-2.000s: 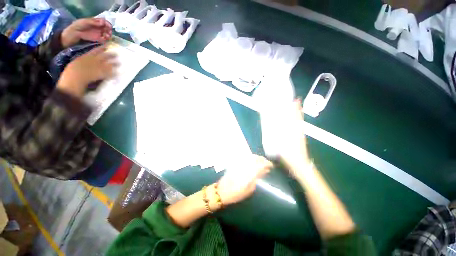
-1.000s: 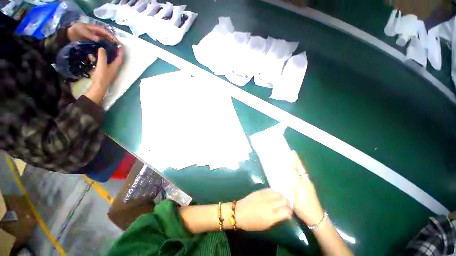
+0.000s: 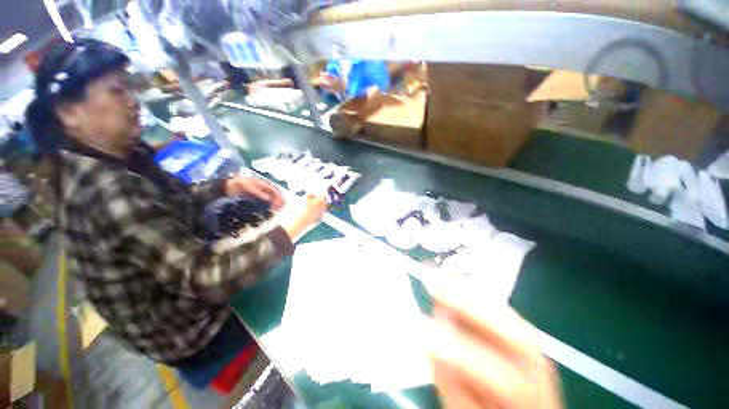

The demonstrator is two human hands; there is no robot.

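One bare hand shows in the head view, strongly blurred at the lower edge; by its position I take it as my right hand [image 3: 491, 359]. White material touches its fingertips, but whether the hand grips it cannot be told. My left hand is not in view. The glaring white stack of wrapping sheets [image 3: 352, 311] lies left of the hand on the near green surface. Wrapped white units [image 3: 408, 220] stand in a row beyond the white strip [image 3: 607, 383], the nearest at the row's right end.
A neighbour in a plaid shirt [image 3: 152, 240] stands at the left, hands over dark parts beside a blue plastic bag [image 3: 188, 160]. More wrapped units [image 3: 308, 169] lie beyond them. Cardboard cartons [image 3: 476, 112] stand behind the line under a pale overhead beam [image 3: 495, 40]. White bundles [image 3: 679, 188] lie far right.
The view has tilted up and left, showing the neighbour's head and the cartons. My right hand has moved from the near surface toward the row. My left hand has left the picture.
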